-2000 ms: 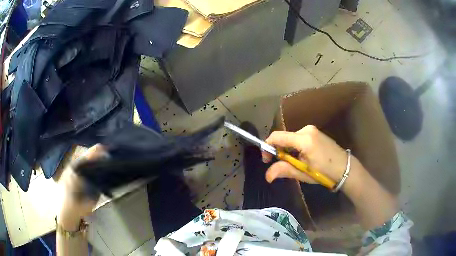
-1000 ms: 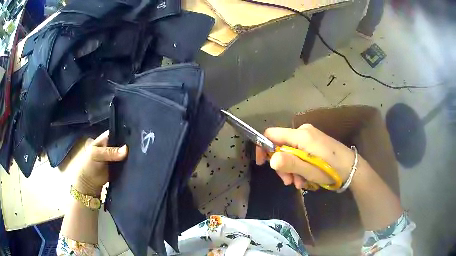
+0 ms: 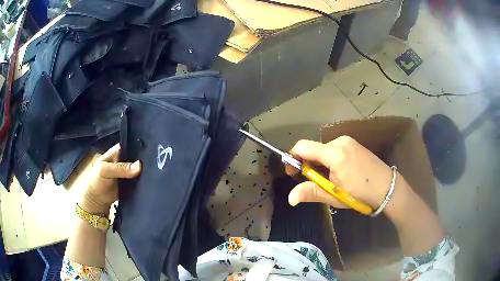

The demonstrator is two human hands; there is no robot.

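Note:
My left hand (image 3: 109,178) grips a fanned stack of black bag panels (image 3: 159,192), with the thumb on top of the front panel, which bears a small white looped logo. My right hand (image 3: 337,170) holds yellow-handled scissors (image 3: 334,191). The silver blades point up and left, and their tip is at the right edge of the held panels. Whether the tip touches the cloth cannot be told. My fingers behind the panels are hidden.
A pile of black panels (image 3: 41,107) lies at upper left on the table. Cardboard sheets (image 3: 279,13) lie at the top. An open carton (image 3: 378,134) stands at right, near a round dark base (image 3: 444,148). A black cable (image 3: 378,68) crosses the floor. Dark trimmings are scattered there.
The held panels came up from a blurred, low position to face me with the logo showing. Since the last frame the scissors have closed more, and my right thumb has moved down and left.

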